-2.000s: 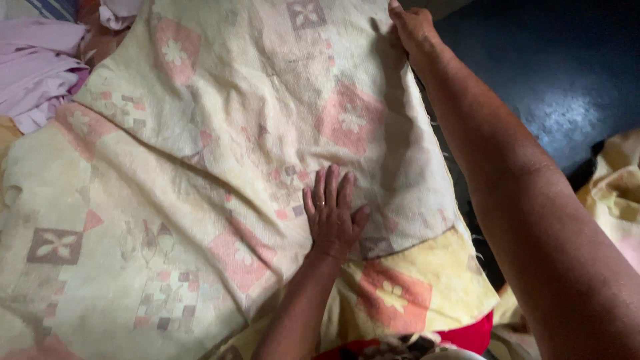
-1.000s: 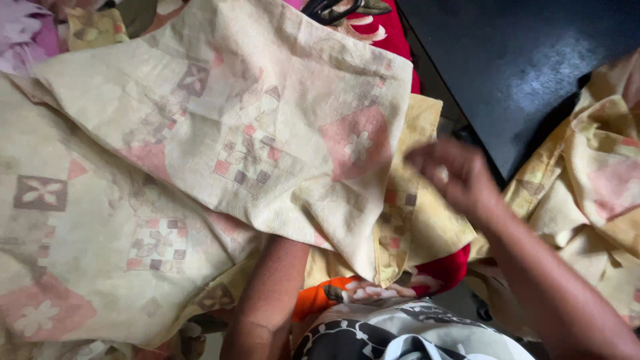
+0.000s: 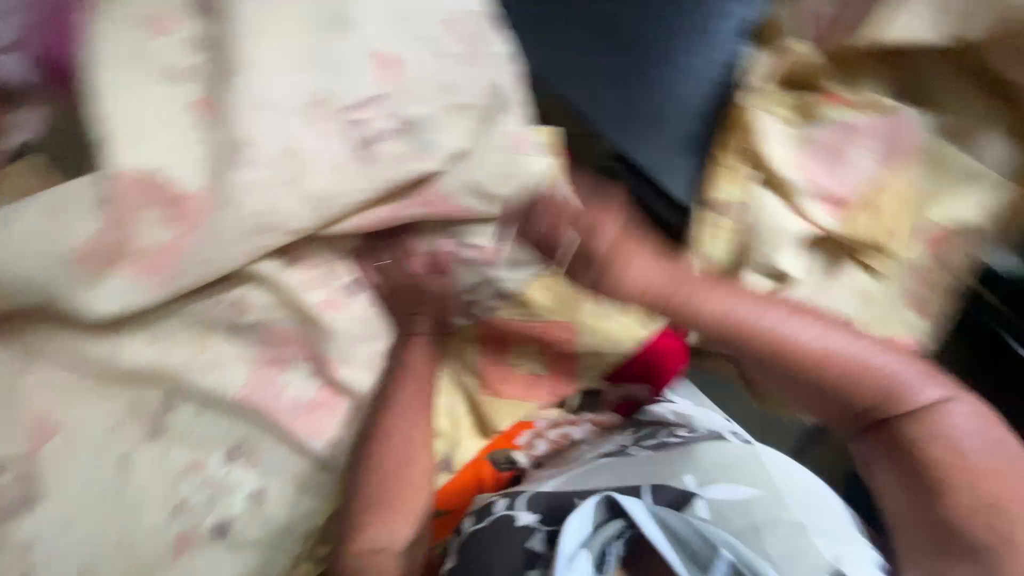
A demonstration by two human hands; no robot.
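Note:
A large cream patterned cloth (image 3: 320,104) with pink and brown printed motifs lies in folds across the left and middle of the view. My left hand (image 3: 412,272) is at the lower edge of its upper fold, near the middle; motion blur hides what its fingers hold. Just to the right, my right hand (image 3: 560,224) is at the cloth's right edge, its fingers curled around the fabric. A yellower patterned piece (image 3: 536,360) with an orange-red motif lies below both hands.
A dark blue-black surface (image 3: 640,72) is at the top right. Beside it hangs or lies a bunched yellow patterned cloth (image 3: 856,200). Red fabric (image 3: 656,360) shows below my right hand. Black, white and grey printed clothing (image 3: 640,480) fills the bottom middle.
My right hand, apart from the cloth one second ago, has moved left onto its edge. My left hand, hidden under the cloth then, now shows. The cloth's upper layer is folded differently.

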